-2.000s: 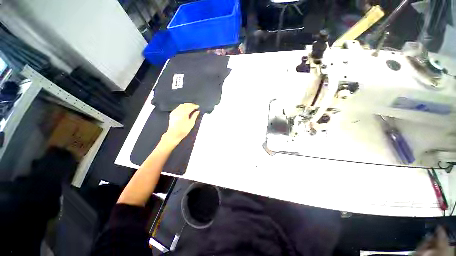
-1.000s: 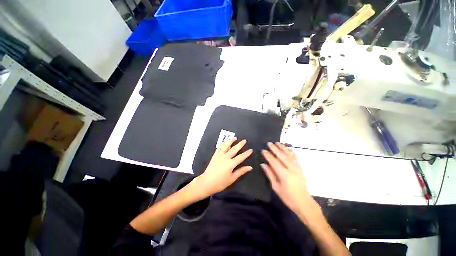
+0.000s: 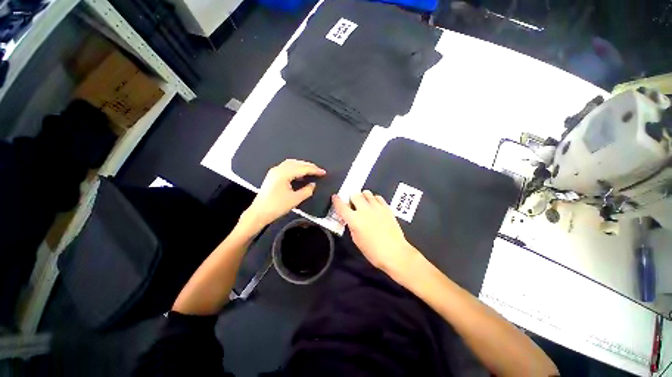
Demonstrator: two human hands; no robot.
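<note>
Plain black panels (image 3: 295, 136) lie in a pile on the white table. My left hand (image 3: 284, 193) is at the pile's near edge, thumb and fingers apart over the dark fabric. My right hand (image 3: 374, 228) has its fingertips at the pile's near right corner. Whether either hand pinches a panel is not clear. A black panel with a white woven label (image 3: 449, 202) lies flat to the right, between the pile and the machine, partly under my right hand and forearm. The labelled panels (image 3: 361, 62) lie in an uneven pile at the upper left.
The white sewing machine (image 3: 608, 147) stands at the right, the panel's corner near its needle area. A blue-handled screwdriver (image 3: 645, 272) and a thin red tool (image 3: 656, 342) lie at the right. A round dark cup (image 3: 303, 252) is below the table edge. Shelves with a cardboard box (image 3: 118, 88) stand left.
The view has swung left. Both hands have left the labelled panel and moved left to the plain pile. The labelled panel stays flat beside the machine.
</note>
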